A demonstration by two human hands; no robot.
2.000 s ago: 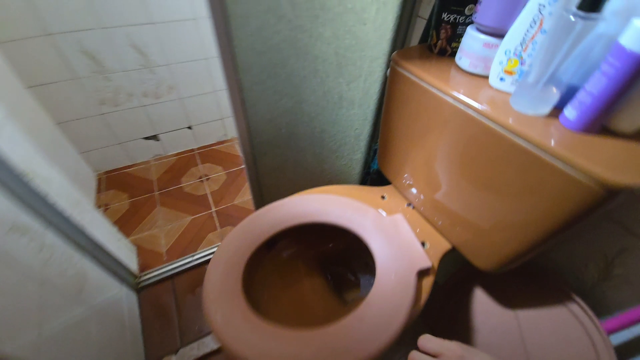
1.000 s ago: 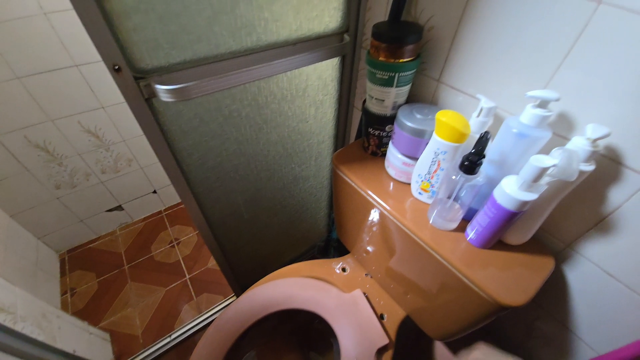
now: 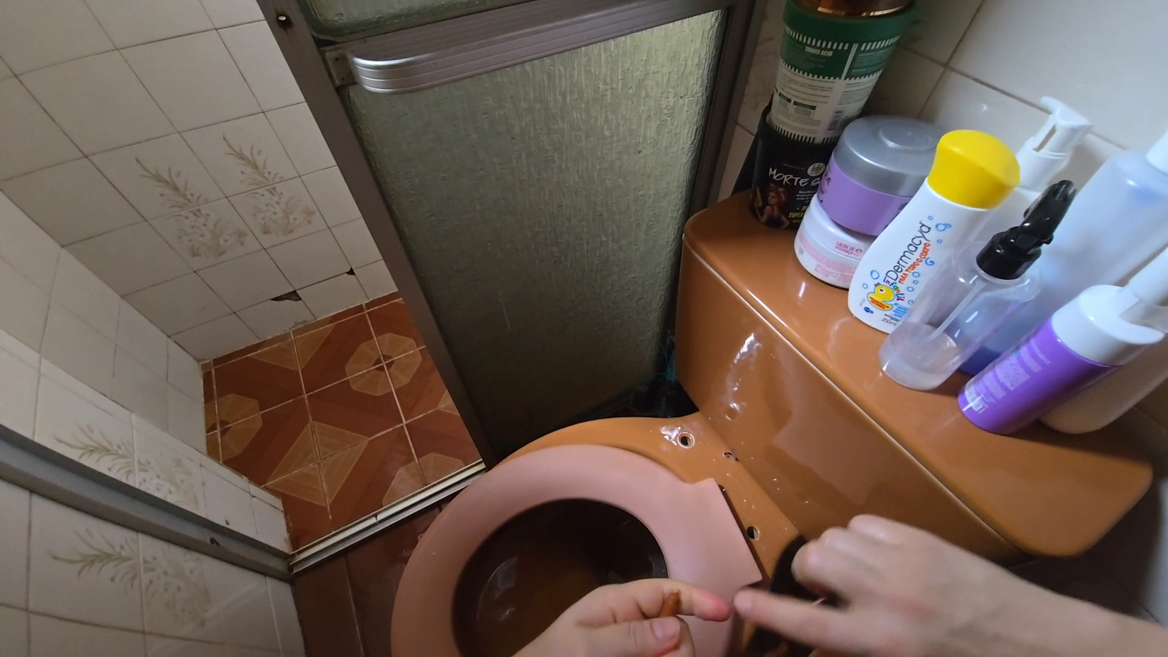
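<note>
A pink toilet seat (image 3: 547, 474) lies on the brown ceramic toilet bowl (image 3: 630, 431), whose rear mounting holes are exposed. At the lower middle, over the seat, my left hand (image 3: 630, 620) pinches a small brownish piece (image 3: 672, 604) between thumb and index finger; what it is I cannot tell. To its right is my right hand (image 3: 867, 584), index finger extended toward the left fingertips and other fingers curled. A dark object, partly hidden, shows under the right hand; whether that hand holds it is unclear.
The brown toilet tank (image 3: 785, 365) carries a yellow-capped lotion bottle (image 3: 931, 237), a purple pump bottle (image 3: 1049, 365), stacked jars (image 3: 876, 173) and several other bottles. A framed textured shower door (image 3: 547, 219) stands behind, beside the patterned tile floor (image 3: 338, 411).
Both hands have come into fuller view over the seat's right side; two seconds ago only some fingers showed at the bottom edge. The view has shifted, bringing the bottles into sight.
</note>
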